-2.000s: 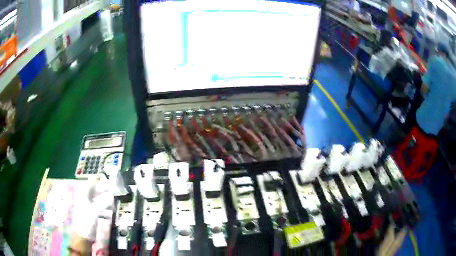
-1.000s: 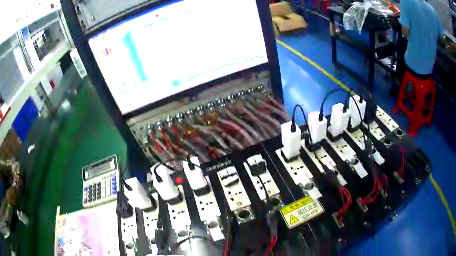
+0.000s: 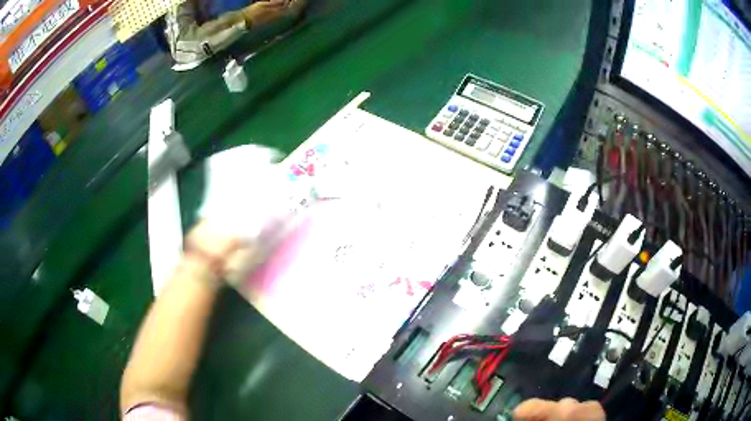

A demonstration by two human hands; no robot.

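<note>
My left hand, in a white glove and blurred, is over the left part of the pale printed sheet; whether it holds anything cannot be seen. My right hand shows only as bare fingers at the bottom edge, by the black test panel; its grip is hidden. White adapters stand in panel sockets with thin black leads at their tops, one of them near the middle. The nearest socket strip has a black plug part but no white adapter.
A long white strip lies on the green surface, with a blurred whitish block at it. Loose adapters lie at the left and top. A calculator is above the sheet. Another person's arm is at the top. Monitor upper right.
The view has swung left from the panel to the sheet and green surface. My gloved left hand, low beside the panel two seconds ago, is now over the sheet.
</note>
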